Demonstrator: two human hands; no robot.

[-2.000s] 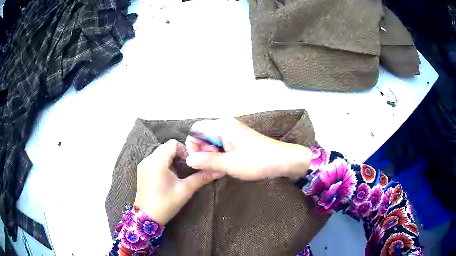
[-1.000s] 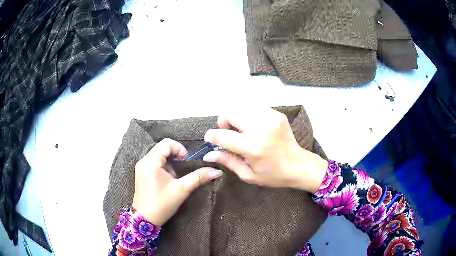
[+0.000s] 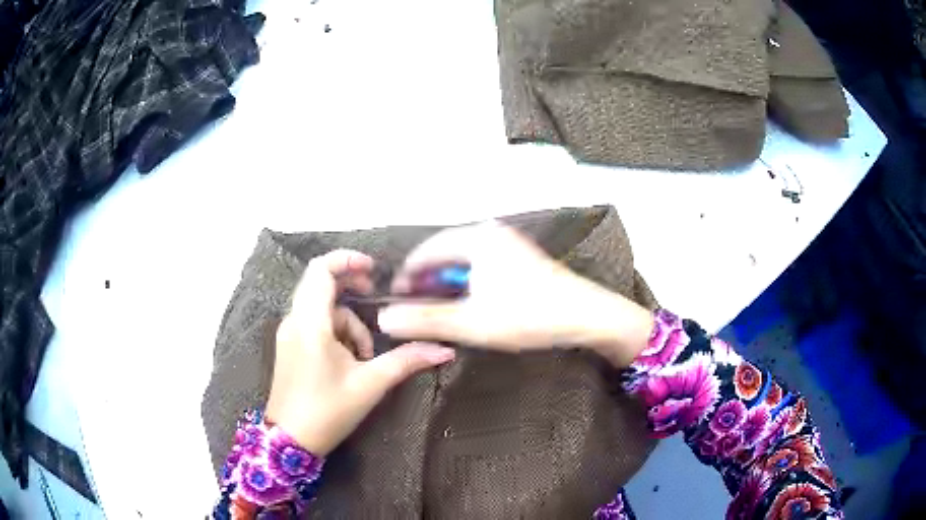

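Note:
The brown shorts (image 3: 508, 427) lie in front of me on the white table, with the waistband at the far side and its opening spread. My left hand (image 3: 345, 355) holds the front edge of the waist opening, thumb on the outside near the centre seam. My right hand (image 3: 487, 295) is blurred and is closed around the thread snips (image 3: 445, 280), whose blue and dark parts show between the fingers. The snips are over the opening, close to my left fingers. Their blade tips cannot be made out.
Another brown garment (image 3: 650, 112) lies folded at the far right of the white table (image 3: 355, 132). Dark plaid garments (image 3: 91, 132) are heaped at the left. Small dark thread bits (image 3: 790, 185) lie near the right edge. Blue and dark items are beyond it.
My right hand has moved left and turned, so the snips now show as a blurred blue and dark shape inside its fingers. My left hand stays at the opening with its fingers slightly more raised.

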